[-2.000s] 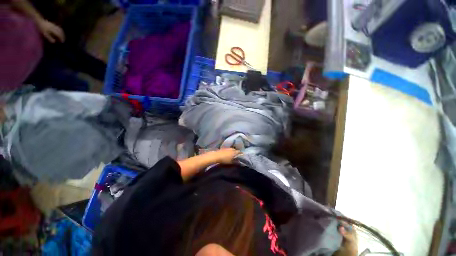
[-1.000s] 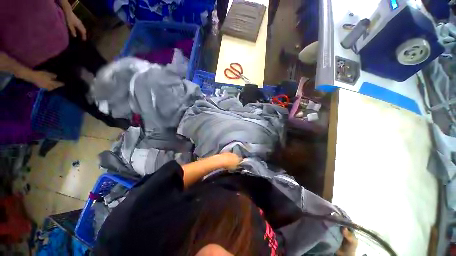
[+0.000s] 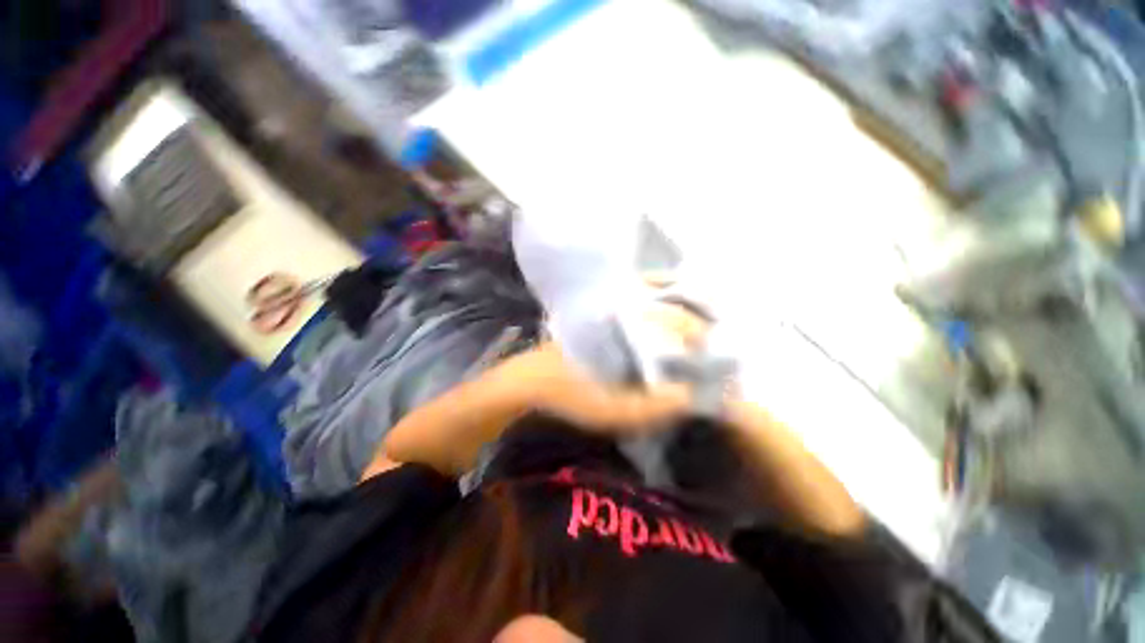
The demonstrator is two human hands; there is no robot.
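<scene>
The view is strongly blurred. A pale grey cloth point(image 3: 584, 295) stands out over the white table point(image 3: 804, 189) in front of my chest. My left hand point(image 3: 653, 405) is at its lower part and seems to grip it. My right hand point(image 3: 751, 427) is close beside it, too blurred to show its fingers or whether it holds the cloth. A heap of grey cloth point(image 3: 364, 389) lies on the lap side, partly behind my left forearm.
Red-handled scissors point(image 3: 274, 304) lie on the side board point(image 3: 220, 283) at left. The blurred sewing machine point(image 3: 1005, 302) stands at right. A grey piece with a white sticker point(image 3: 1023, 609) is at lower right. More grey cloth point(image 3: 188, 528) is at lower left.
The view has swung towards the table and machine. My hands, apart before, are now close together in front of my chest, with pale cloth raised over the table.
</scene>
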